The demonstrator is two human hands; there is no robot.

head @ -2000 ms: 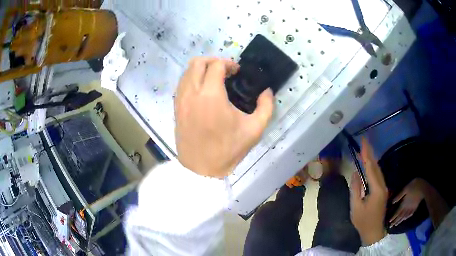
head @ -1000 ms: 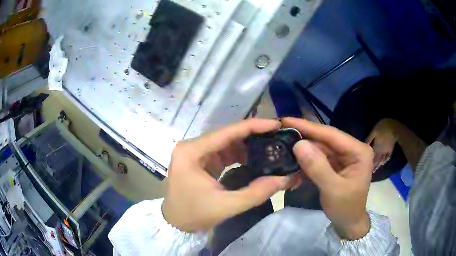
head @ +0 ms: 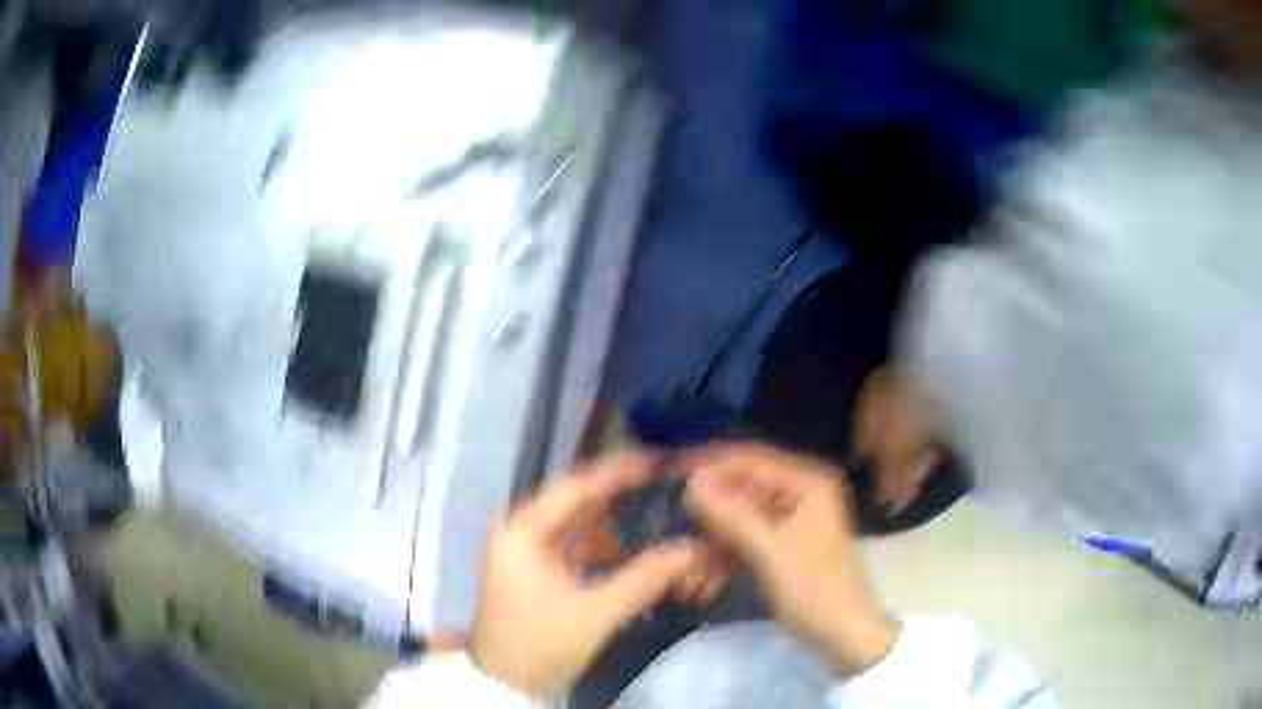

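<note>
A small black housing [head: 648,514] is held low in the middle of the head view, blurred by motion. My left hand [head: 561,582] grips it from the left, with fingers above and thumb below. My right hand [head: 789,540] is at its right side, fingertips bent in against it. Whether the right fingertips pinch anything else cannot be told. The flat black fixture [head: 332,344] lies on the pale machine bed [head: 222,333], to the left of my hands and apart from them.
A co-worker in a white smock [head: 1093,319] sits at the right, with a hand [head: 897,436] near my right hand. A blurred dark tool shape [head: 478,162] lies on the upper part of the bed. An amber-brown roll [head: 69,363] is at the far left.
My left hand first took the housing off the fixture, then both hands held it before me. Since then the view has swung right, showing more of the co-worker; my right fingers are more bent.
</note>
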